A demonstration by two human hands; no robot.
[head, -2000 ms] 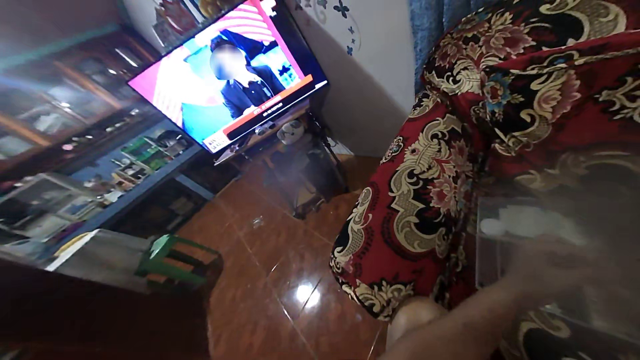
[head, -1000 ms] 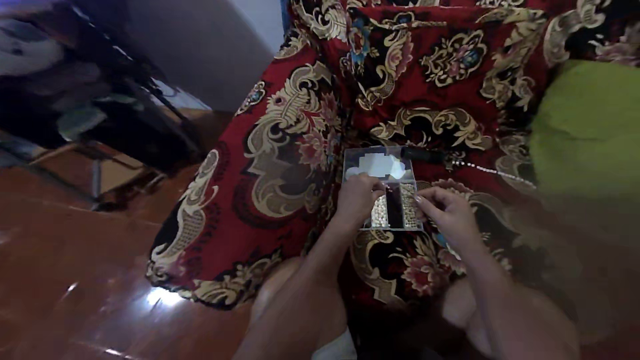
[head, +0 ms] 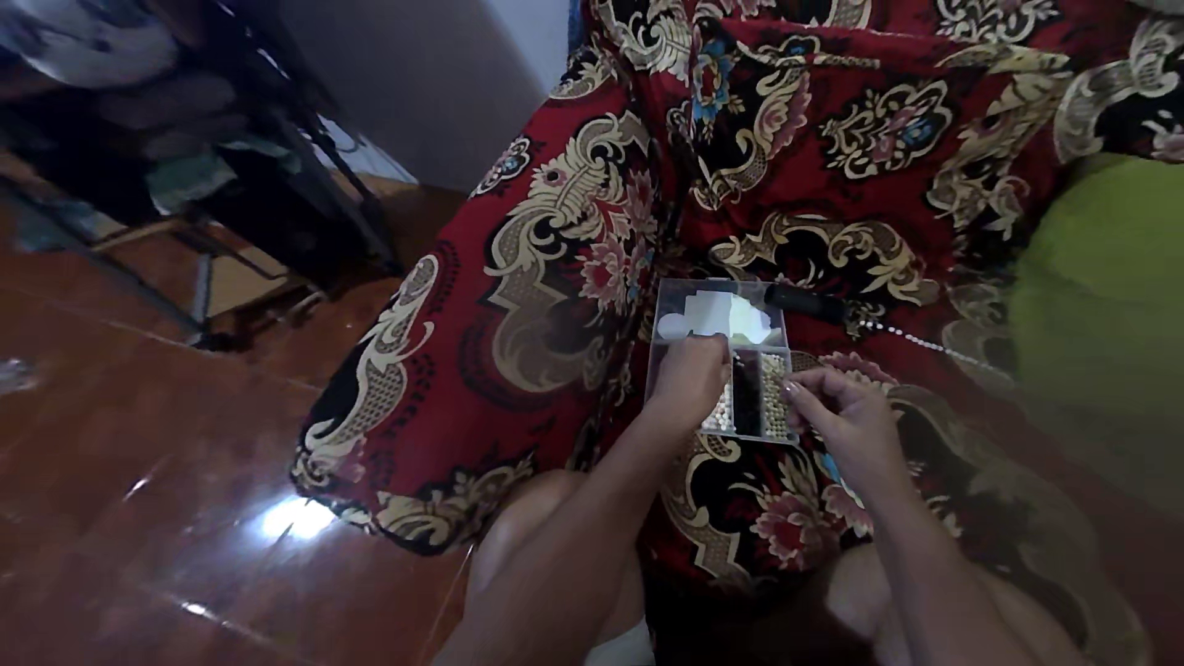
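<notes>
A clear plastic compartment box (head: 659, 310) rests on the patterned sofa cover. Its lower compartments hold whitish beads (head: 718, 414), dark beads (head: 746, 393) and pale gold beads (head: 775, 396); the upper one holds white pieces (head: 708, 313). My left hand (head: 689, 375) is over the box's left part, fingers bent down; whether it grips anything is hidden. My right hand (head: 846, 412) is at the right edge beside the gold beads, thumb and forefinger close together, any small item between them too small to tell. A black cylindrical object (head: 805, 302) lies at the upper right corner, near a string of white beads (head: 916, 339).
The red floral sofa cover (head: 546, 305) spreads around the box, over the armrest at left. A green cushion (head: 1101, 287) sits at right. A metal-framed stand (head: 199, 296) with dark items is on the tiled floor (head: 185, 481) at upper left, near a wall (head: 444, 83).
The view has swung from the television and room down to the sofa and box. Both hands are at the box now, as one second ago, with little plain movement since.
</notes>
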